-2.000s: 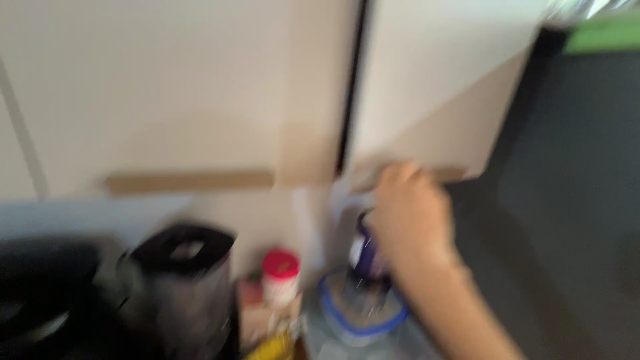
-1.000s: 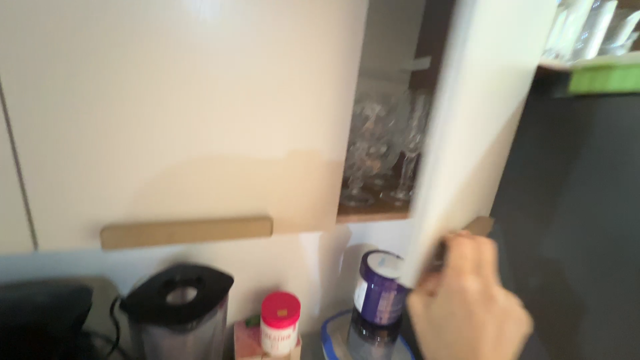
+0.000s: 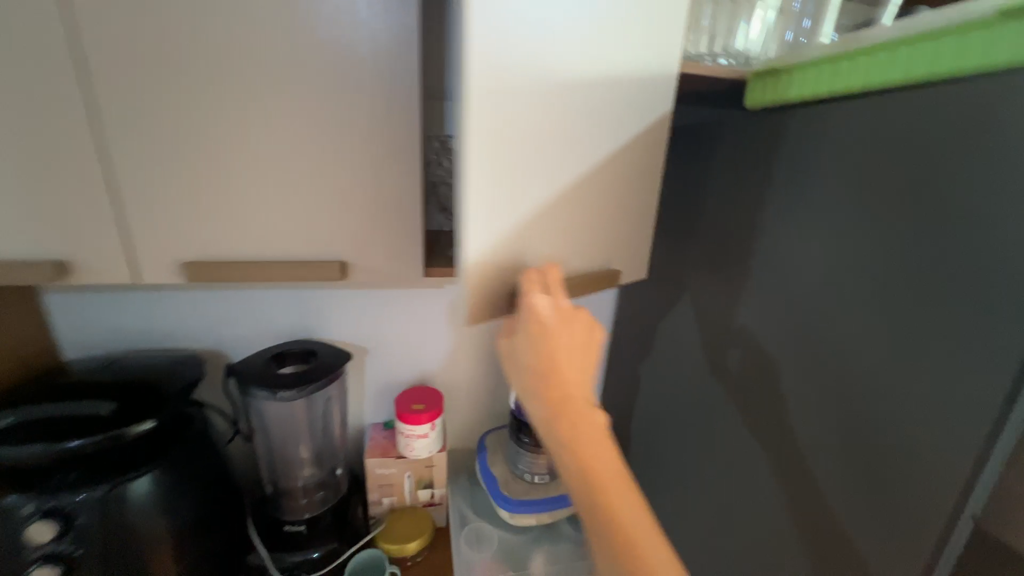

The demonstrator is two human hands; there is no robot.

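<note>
My right hand (image 3: 554,344) reaches up from the lower right, its fingers curled at the handle (image 3: 594,283) on the bottom edge of a white cabinet door (image 3: 568,144). That door stands slightly ajar, and a narrow dark gap on its left shows some glassware, blurred. Below the hand, a dark jar (image 3: 530,460) stands on a food container with a blue-rimmed lid (image 3: 520,506); the forearm partly hides both. My left hand is out of view.
A blender (image 3: 300,448), a black appliance (image 3: 104,480), a white jar with a red lid (image 3: 419,424) on a box (image 3: 400,480), a gold-lidded jar (image 3: 405,532) and a mug (image 3: 371,563) stand below. A dark refrigerator (image 3: 816,304) is at right, beneath a green-edged mat (image 3: 880,68).
The cabinet door has swung from wider open to nearly closed since one second ago, my right hand moving with it. Two seconds ago it was also nearly closed.
</note>
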